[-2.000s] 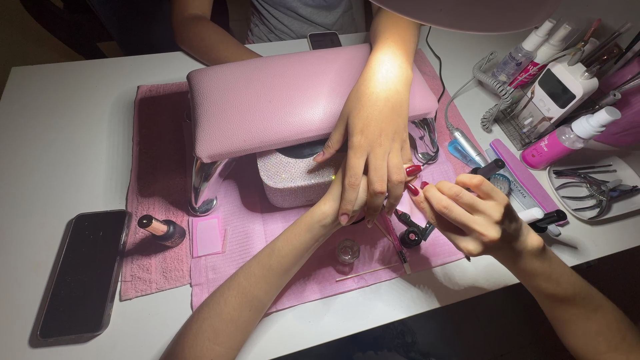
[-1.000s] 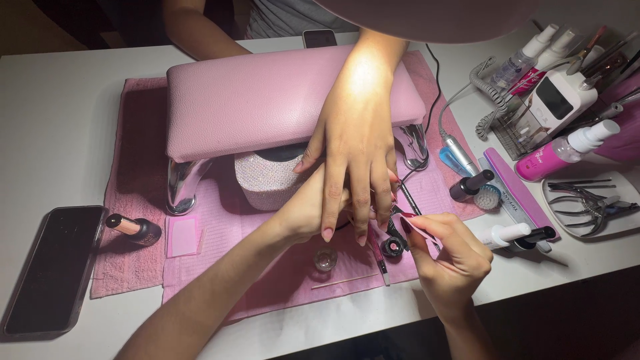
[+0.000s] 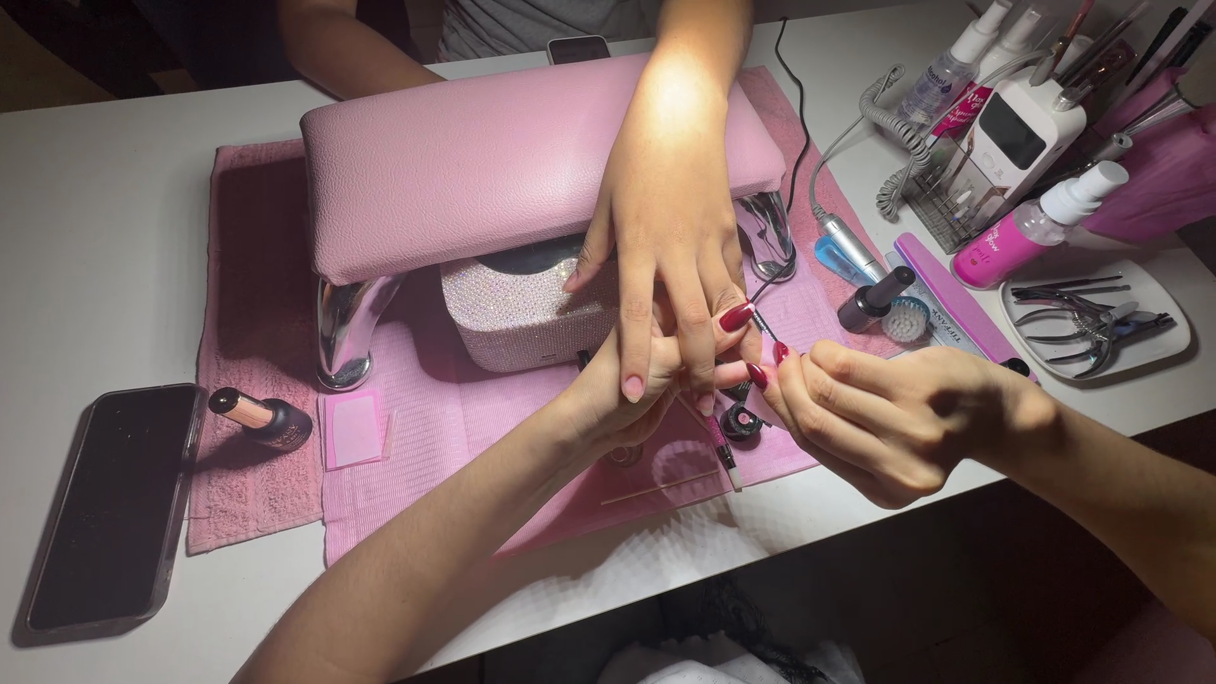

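My left hand is under another person's outstretched hand and closed around its fingers, partly hidden by them. That hand rests palm down over a pink padded armrest. Near the left thumb's side, my right hand has its red-nailed fingertips pinched close to the person's fingertip. A thin dark stick runs between my two hands; which hand holds it cannot be told. Beneath the hands lie an open small black pot, a pink pen-like tool and a thin wooden stick.
A rhinestone-covered box stands under the armrest. At left are a phone and a nail polish bottle. At right are another polish bottle, a pink nail file, a tray of nippers, a spray bottle and an electric drill unit.
My right hand has moved up toward the person's fingertip from its lower place one second ago. My left hand stays around the person's fingers. The view has shifted slightly.
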